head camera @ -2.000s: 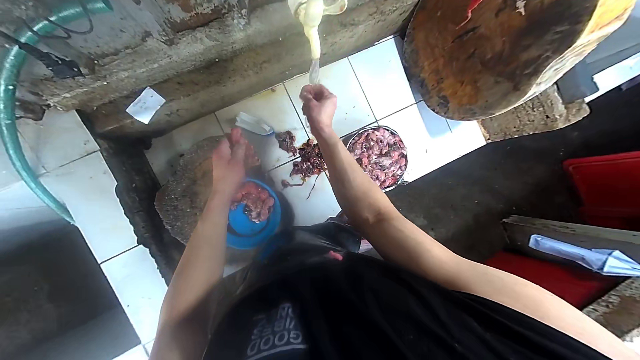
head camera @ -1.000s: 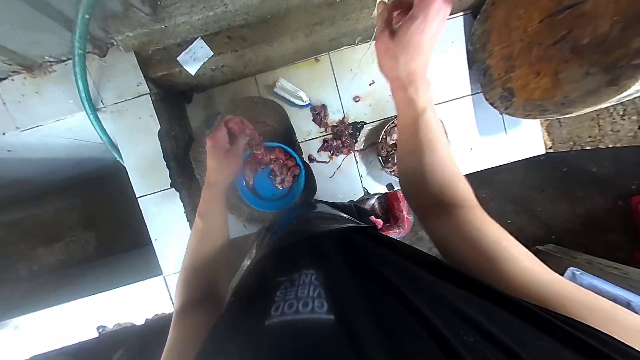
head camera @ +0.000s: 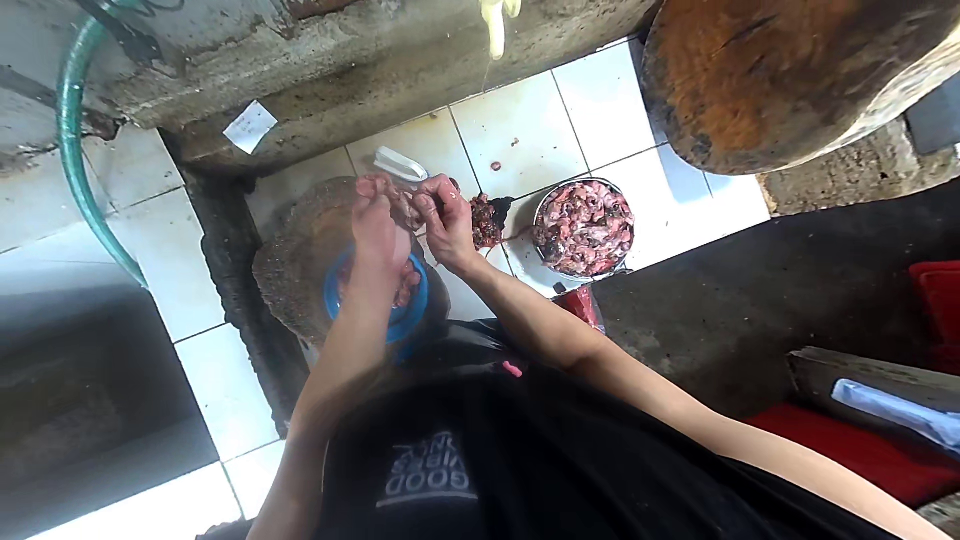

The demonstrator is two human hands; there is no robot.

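My left hand (head camera: 377, 225) and my right hand (head camera: 448, 223) are close together over a round wooden block, both gripping a piece of raw meat or offal (head camera: 405, 208). Beneath my left forearm, a blue plastic basin (head camera: 422, 300) holds more pinkish pieces, partly hidden. Right of my right hand lies a pile of dark red scraps (head camera: 486, 223) on the white tiles. A round metal bowl (head camera: 630, 257) beyond it is full of raw pieces. Just above my hands rests a white-handled object (head camera: 400, 165), its kind unclear.
A thick round wooden chopping block (head camera: 750, 90) stands at the upper right. Something pale yellow (head camera: 495, 26) hangs at the top. A green hose (head camera: 71, 142) curves down the left, near a paper slip (head camera: 250, 127). A concrete ledge (head camera: 405, 86) borders the tiles (head camera: 514, 120).
My right hand has come down from the top to beside my left hand. The full metal bowl, largely covered by my right arm a second ago, shows again.
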